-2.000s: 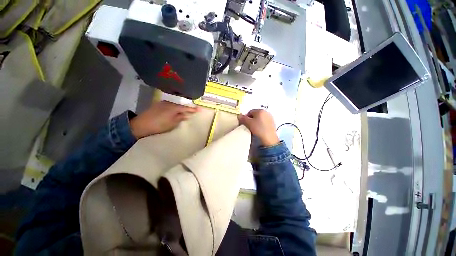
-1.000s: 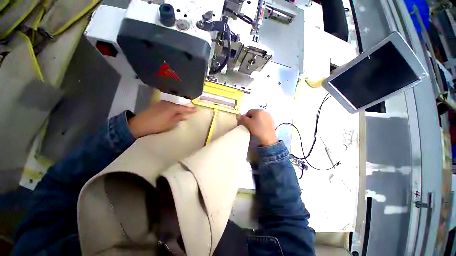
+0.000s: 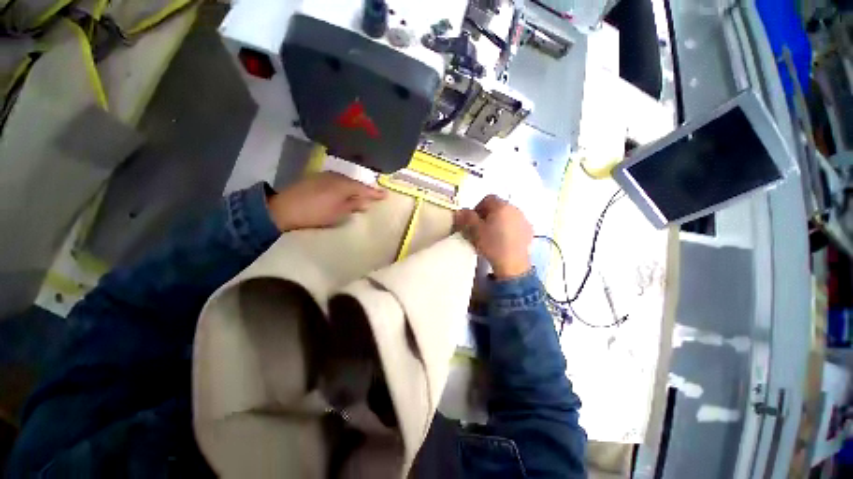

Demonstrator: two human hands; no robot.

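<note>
The beige workpiece (image 3: pixel 323 257) lies partly on the machine bed and partly across my lap, its near part folded into open tubes. A yellow binding strip (image 3: pixel 409 231) runs along it up to the yellow clamp frame (image 3: pixel 419 187) below the dark grey machine head (image 3: pixel 358 98). My left hand (image 3: pixel 325 199) lies flat on the workpiece's far edge, left of the frame. My right hand (image 3: pixel 498 234) grips the workpiece's edge between thumb and fingers, right of the frame. The needle area is partly hidden behind the head cover.
A control screen (image 3: pixel 708 164) stands at the right. Black cables (image 3: pixel 591 267) and a slim pointed tool (image 3: pixel 610 291) lie on the white table (image 3: pixel 599 384). Beige pieces with yellow edges (image 3: pixel 56 131) are piled at the left.
The machine, workpiece and hands appear shifted right in the view, as the camera has moved. The workpiece's near folds have opened and changed shape. Both hands keep their places beside the frame.
</note>
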